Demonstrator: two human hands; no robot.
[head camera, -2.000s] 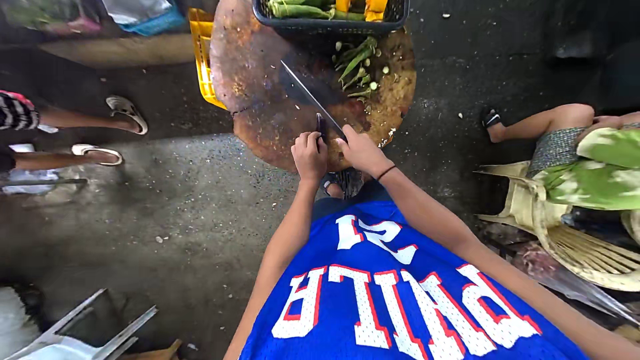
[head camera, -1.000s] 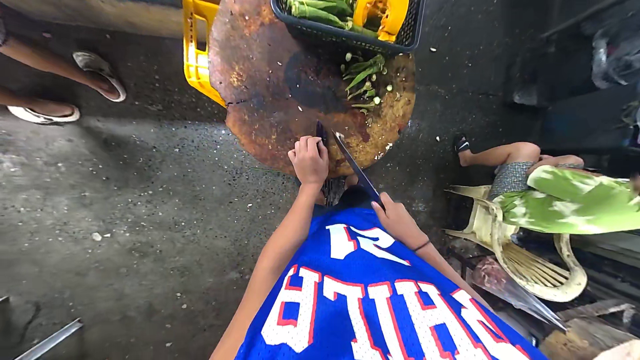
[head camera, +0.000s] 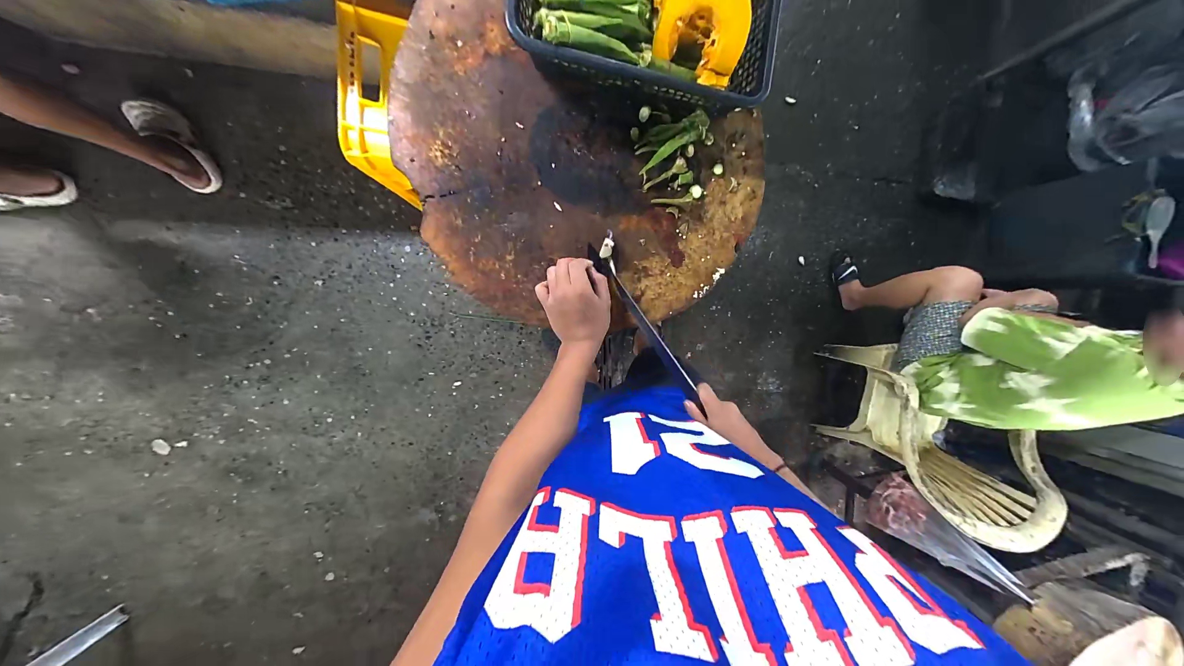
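My left hand (head camera: 575, 298) rests at the near edge of a round wooden chopping block (head camera: 481, 176), its fingers closed on a dark, slender piece (head camera: 598, 263) whose kind I cannot tell. Beside those fingers, a small whitish piece (head camera: 607, 247) lies at the tip of a long knife (head camera: 652, 338). The knife slants back over the block's edge to my right hand (head camera: 731, 424), which grips its handle close to my blue jersey. Green okra trimmings (head camera: 673, 146) are scattered at the block's right, below a dark plastic basket (head camera: 638, 78) with okra pods (head camera: 597, 32) and a cut squash piece (head camera: 731, 42).
A yellow plastic crate (head camera: 356, 120) adjoins the block's left side. On the right, a person in a green garment (head camera: 1036, 370) sits near a cream plastic chair (head camera: 911, 444). Another person's feet in slippers (head camera: 176, 148) are at the upper left. Concrete floor surrounds the block.
My right hand has drawn the knife back toward my body, away from my left hand. The left hand stays at the block's near edge. The view has shifted.
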